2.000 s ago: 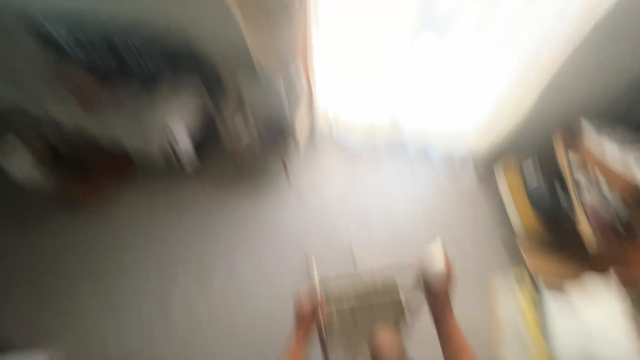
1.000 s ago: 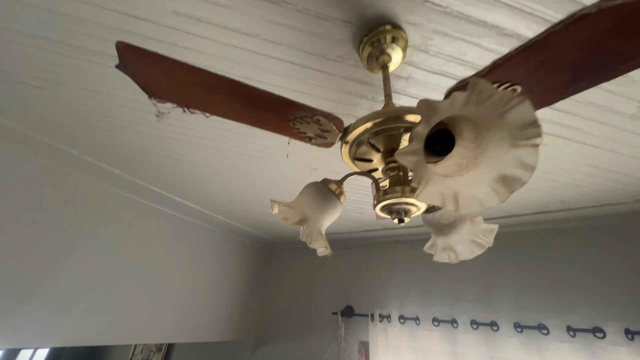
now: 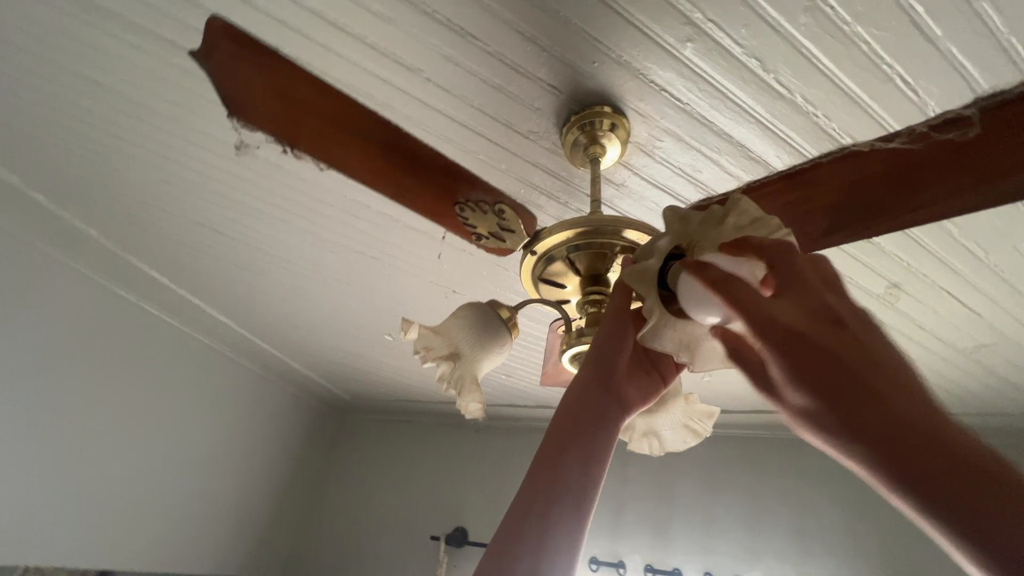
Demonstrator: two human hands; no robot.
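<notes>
My right hand [image 3: 788,320] grips a white light bulb [image 3: 708,296] by its rounded part, with the bulb's base end at the dark socket [image 3: 670,282] inside a ruffled glass lampshade [image 3: 680,352]. Behind that shade, my left hand [image 3: 640,356] reaches up and touches or holds its back side; the fingers are partly hidden. Both hands are beside the brass ceiling fan's motor housing [image 3: 560,260]. A second ruffled glass shade [image 3: 472,344] hangs on a curved brass arm at the left, and a third [image 3: 672,424] lies below my left hand.
Dusty wooden fan blades extend to the upper left [image 3: 344,128] and to the right [image 3: 912,172], close above my right hand. A brass rod [image 3: 595,184] joins the fan to the white board ceiling [image 3: 448,72]. Low down is a dark curtain rod end [image 3: 458,538].
Both hands have come up into view at the right-hand lampshade, whose socket appeared without a bulb one second ago. The view swung up to the ceiling from the blurred room two seconds ago.
</notes>
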